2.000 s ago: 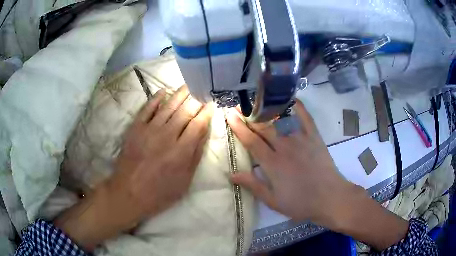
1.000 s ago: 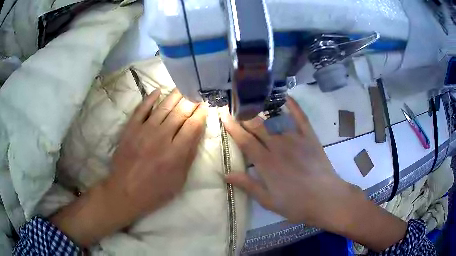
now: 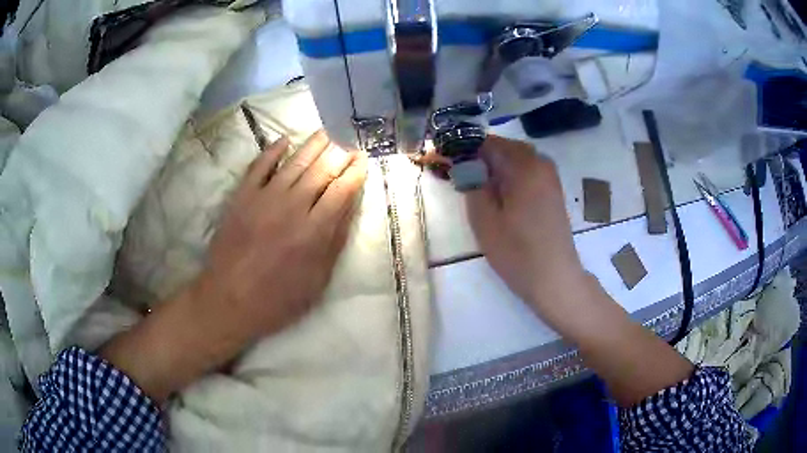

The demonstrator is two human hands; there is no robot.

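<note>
The cream quilted puffer jacket [image 3: 292, 380] lies on the machine bed and fills the left side. Its front zipper [image 3: 400, 292] runs from the lit needle area down toward me. The presser foot and needle [image 3: 380, 146] are over the zipper's top end. My left hand [image 3: 279, 234] lies flat on the jacket left of the zipper, fingers spread toward the needle. My right hand [image 3: 522, 208] is right of the needle, partly behind the tension dial [image 3: 460, 137], with its fingertips hidden; I cannot tell whether it holds anything.
The white sewing machine head [image 3: 531, 40] is above. A black pad [image 3: 560, 117] lies behind the needle. Brown pieces [image 3: 596, 200] and pink and teal tweezers or snips [image 3: 724, 212] lie at the right. A black strap [image 3: 672, 239] crosses the table edge. Cream garments [image 3: 752, 354] are below right.
My right hand has moved off the zipper, up and behind the tension dial. My left hand stays on the jacket. The view has shifted, so the machine head sits higher and the black pad shows.
</note>
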